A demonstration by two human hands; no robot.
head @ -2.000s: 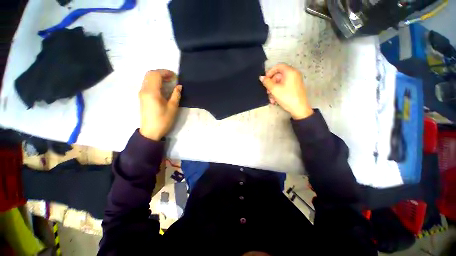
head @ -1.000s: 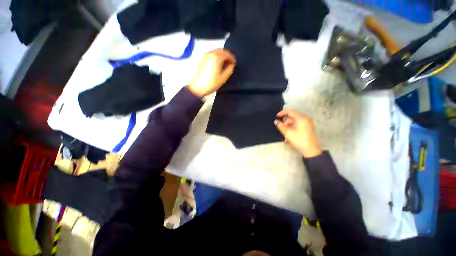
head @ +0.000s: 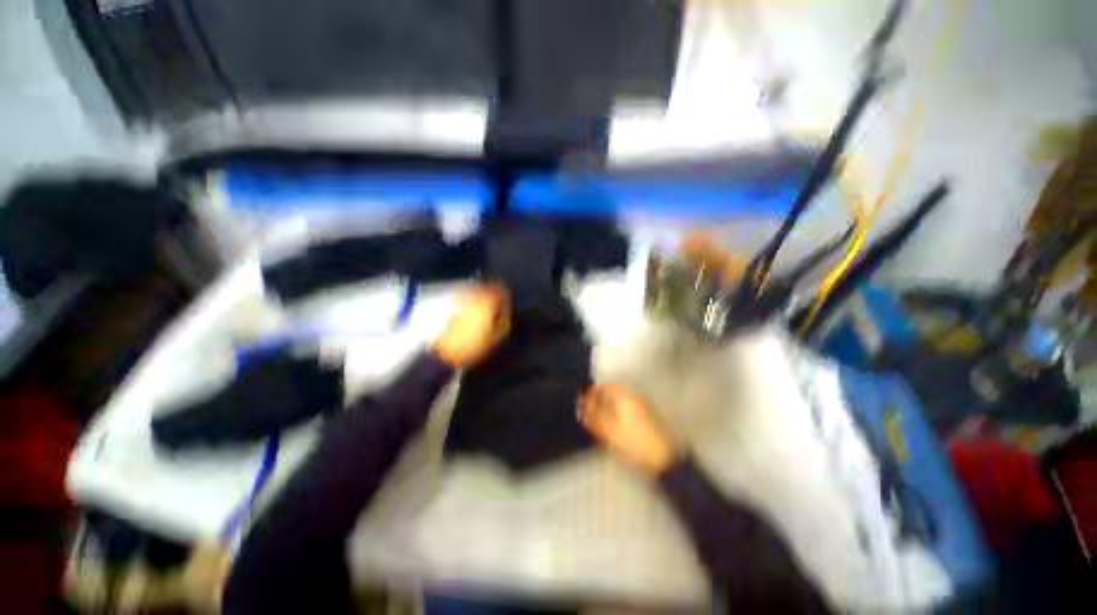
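The frame is blurred. Black fabric panels (head: 523, 402) lie in overlapping layers at the centre of the white-covered table (head: 529, 529). My left hand (head: 476, 324) is at the left edge of the panels, farther up. My right hand (head: 628, 427) is at their right edge, nearer the pointed lower end. Finger contact is too blurred to tell. A small black cloth bundle (head: 253, 402) lies to the left, with a bright blue strip (head: 255, 487) showing below it.
More black pieces (head: 361, 258) lie at the rear left. The steam iron (head: 692, 288) is at the right rear with black and yellow hoses. A blue tray (head: 908, 463) is on the right edge. The table's rear edge is blue (head: 361, 192). Red crates (head: 1010, 493) show right.
The view has tilted up, showing the blue rear edge and dark panels beyond it. Both hands remain at the sides of the panels; the bundle has not visibly moved on the table.
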